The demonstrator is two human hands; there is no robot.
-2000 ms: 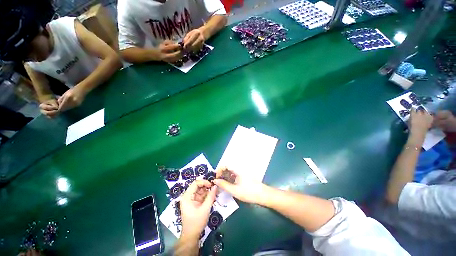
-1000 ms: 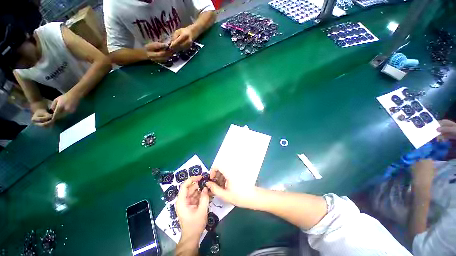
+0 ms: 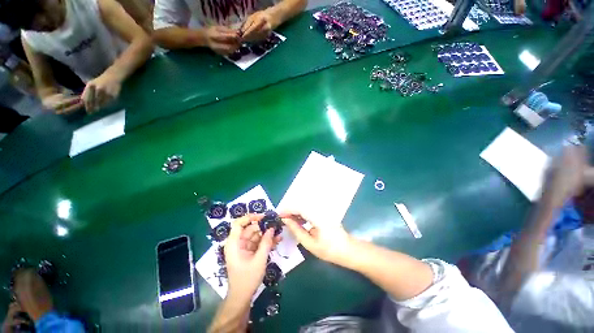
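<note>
My left hand point(image 3: 246, 246) holds a black squarish unit point(image 3: 270, 223) with a round ringed centre by its edge. My right hand point(image 3: 319, 239) is at the unit's right side, thumb and forefinger close together; whether they touch it or pinch something small cannot be told. Below the hands lies a white sheet point(image 3: 255, 194) with several black units on it, such as one at its top edge point(image 3: 238, 209). My left hand hides part of the sheet. A blank white sheet point(image 3: 324, 188) lies to the right, partly behind my right hand.
A phone point(image 3: 176, 276) lies left. A small white ring point(image 3: 379, 185) and white strip point(image 3: 408, 220) lie right. A loose unit point(image 3: 172, 164) and tangled parts point(image 3: 404, 80) lie on the green surface. Two people work opposite, another at right; another hand point(image 3: 31, 293) shows lower left.
The held unit now shows face-up, with my right hand drawn slightly away. The loose unit has shifted left. Tangled parts have appeared beyond. The right neighbour's sheet now looks blank. A hand has entered lower left.
</note>
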